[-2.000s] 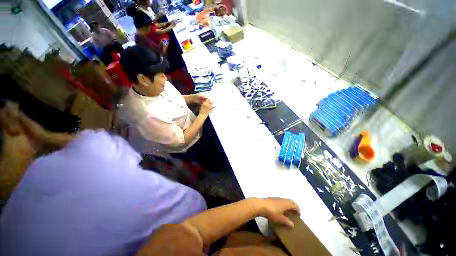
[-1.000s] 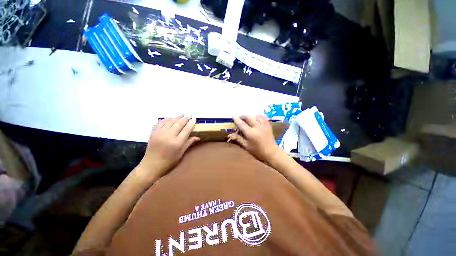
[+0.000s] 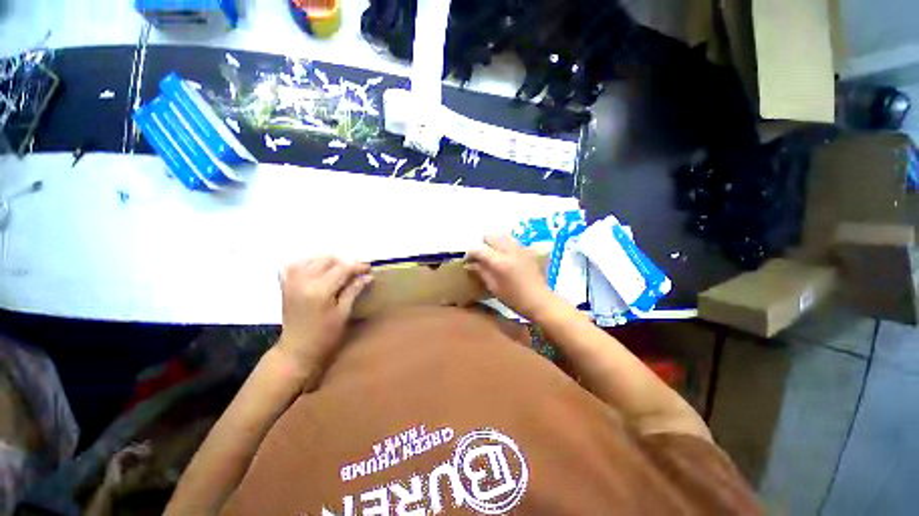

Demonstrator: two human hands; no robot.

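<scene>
A long narrow brown carton [image 3: 418, 286] lies at the table's front edge against my body. A dark gap shows along its far top edge; its contents cannot be made out. My left hand [image 3: 324, 302] grips its left end, with fingers over the top. My right hand [image 3: 507, 274] grips the carton near its right end, fingertips on the top edge. Flat blue-and-white card pieces [image 3: 627, 264] lie fanned just right of my right hand. A short row of blue boxes [image 3: 191, 133] sits at the back left of the white table [image 3: 252, 237].
A black strip with small white scraps [image 3: 333, 119] runs behind. A white label strip [image 3: 504, 141] curls across it, before a heap of black cables [image 3: 544, 50]. An orange object [image 3: 320, 15] stands at the back. A brown box [image 3: 768, 296] is at right. A person's hand [image 3: 126, 466] shows lower left.
Since one second ago, the carton's near side shows more between my hands. My view has shifted slightly. Two seconds ago, the view faced left along the table and coworkers.
</scene>
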